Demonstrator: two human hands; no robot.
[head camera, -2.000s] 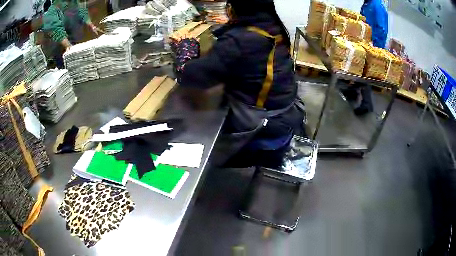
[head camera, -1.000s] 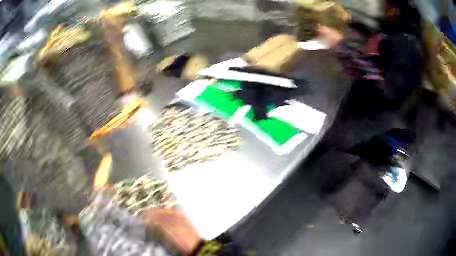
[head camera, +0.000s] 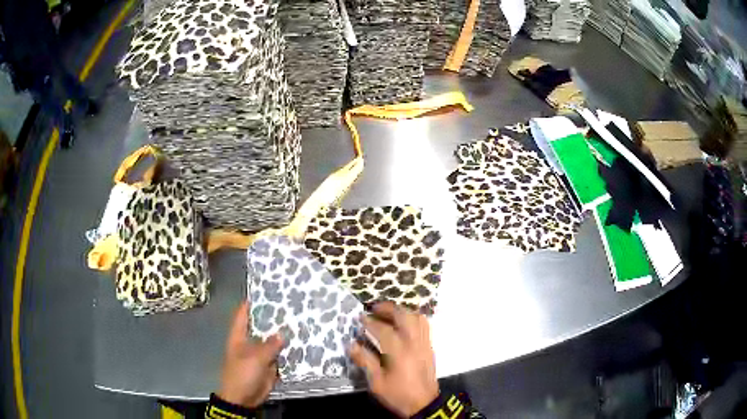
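A bundle of cut pieces (head camera: 303, 315) lies near the table's front edge with its pale grey-white leopard side up. My left hand (head camera: 251, 360) holds its left edge, thumb on top. My right hand (head camera: 397, 352) is at its right edge with the fingers bent over it; the fingertips are partly hidden. Tan leopard turned-over panels (head camera: 381, 254) lie partly under and beside the bundle at its upper right.
Tall stacks of cut pieces (head camera: 225, 151) stand behind at left. A small leopard block (head camera: 161, 250) is at left. An orange tie strip (head camera: 332, 184) runs between. Loose leopard pieces (head camera: 512, 192), green-and-white cards (head camera: 581, 168) and black scraps (head camera: 624, 184) lie at right.
The view has swung left and down, away from the person at the table side. Both my hands and the bundle with its pale side up now show clearly.
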